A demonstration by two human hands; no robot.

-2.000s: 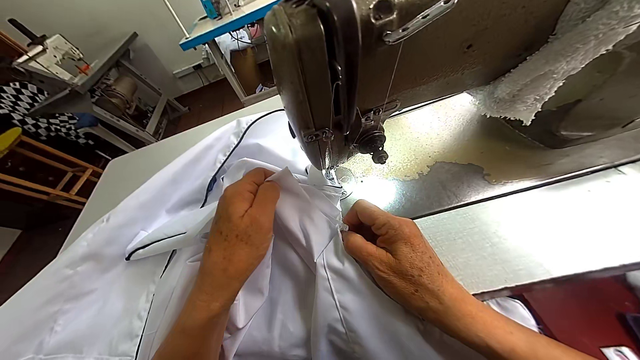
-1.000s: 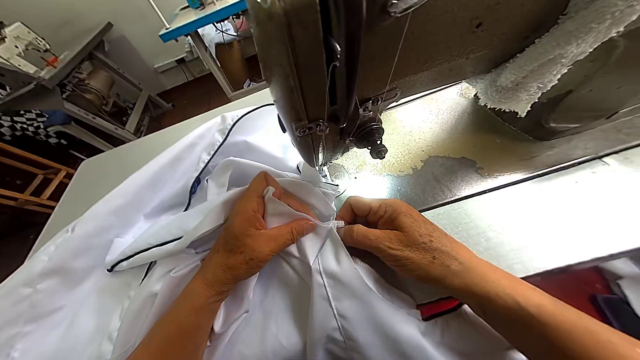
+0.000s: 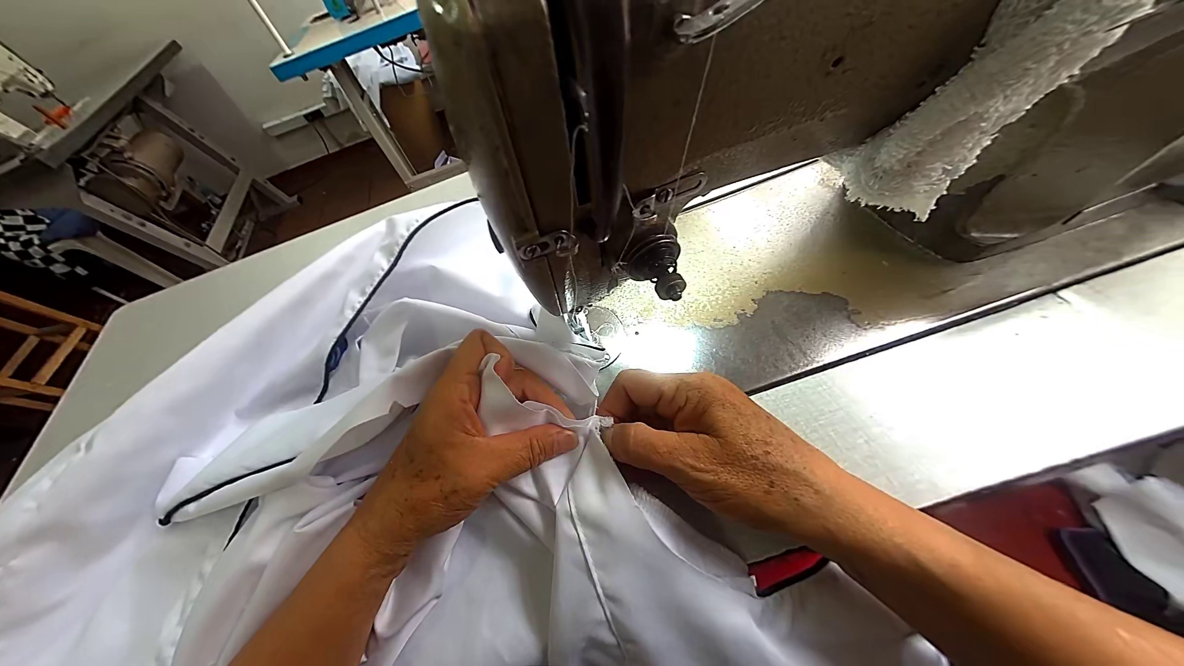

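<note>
White fabric (image 3: 499, 592) with dark piping along some edges spreads over the table and hangs toward me. My left hand (image 3: 462, 444) pinches a gathered fold between thumb and fingers, with cloth bunched over the fingers. Close to it on the right, my right hand (image 3: 703, 439) grips the edge of the same cloth at a seam. Both sets of fingertips are just in front of the needle area of an industrial sewing machine (image 3: 518, 139). A thread runs down the machine head. Part of the cloth lies by the presser foot, whose exact contact with it is hard to see.
A worn metal machine bed (image 3: 786, 296) extends right, beside a pale tabletop (image 3: 980, 398). A fluffy white cloth (image 3: 962, 120) hangs from the machine arm. Red material (image 3: 1008, 527) lies at the lower right. Behind are a blue-edged table (image 3: 347, 46), another machine stand (image 3: 176, 185) and a wooden frame (image 3: 46, 356).
Two seconds ago my hands were farther apart, and the right one was lower against the cloth. They have come together at the seam. A red, dark-edged piece now shows below my right forearm.
</note>
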